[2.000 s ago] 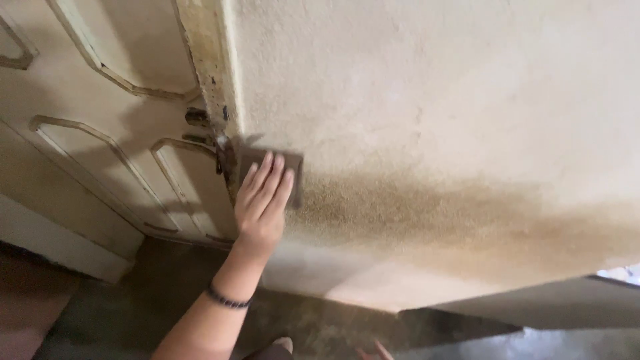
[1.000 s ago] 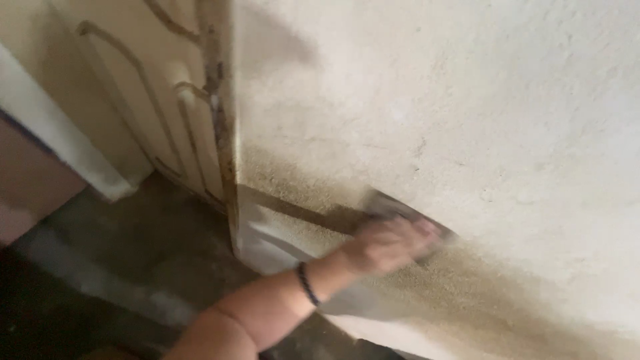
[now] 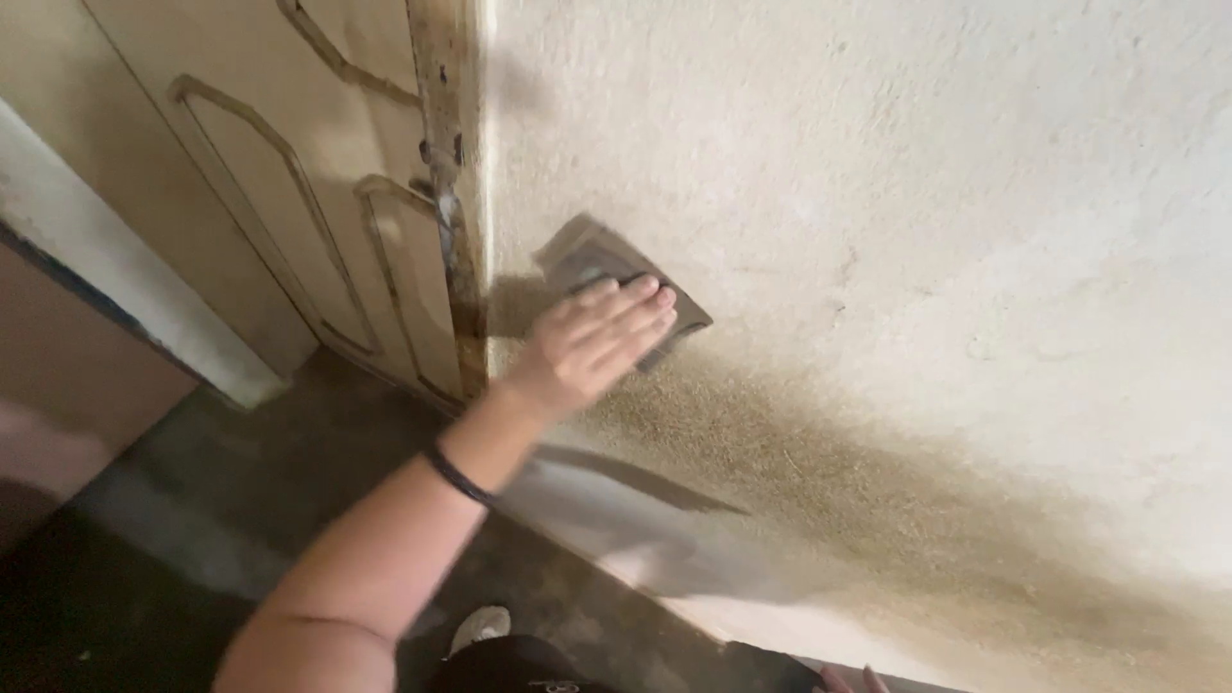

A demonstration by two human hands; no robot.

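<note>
My left hand (image 3: 602,337), with a dark band at the wrist, presses a grey-brown sheet (image 3: 630,269), apparently sandpaper, flat against the pale plaster wall (image 3: 943,192). The fingers lie together over the sheet, and one of its edges curls up. Below and to the right of this hand, a rough brown stained band (image 3: 828,462) runs along the wall. Only a few fingertips of my right hand (image 3: 847,680) show at the bottom edge, away from the sheet; whether they hold anything is hidden.
Just left of the sheet stands a worn door frame (image 3: 467,241) beside a panelled door (image 3: 260,192) with raised mouldings. A dark floor (image 3: 289,481) lies below, with a pale shoe (image 3: 481,628) near the wall's base. A pinkish surface (image 3: 77,385) is at the far left.
My left hand has moved with the sheet from beside the door frame rightward along the stained band, then back left and up the wall. The view has shifted somewhat.
</note>
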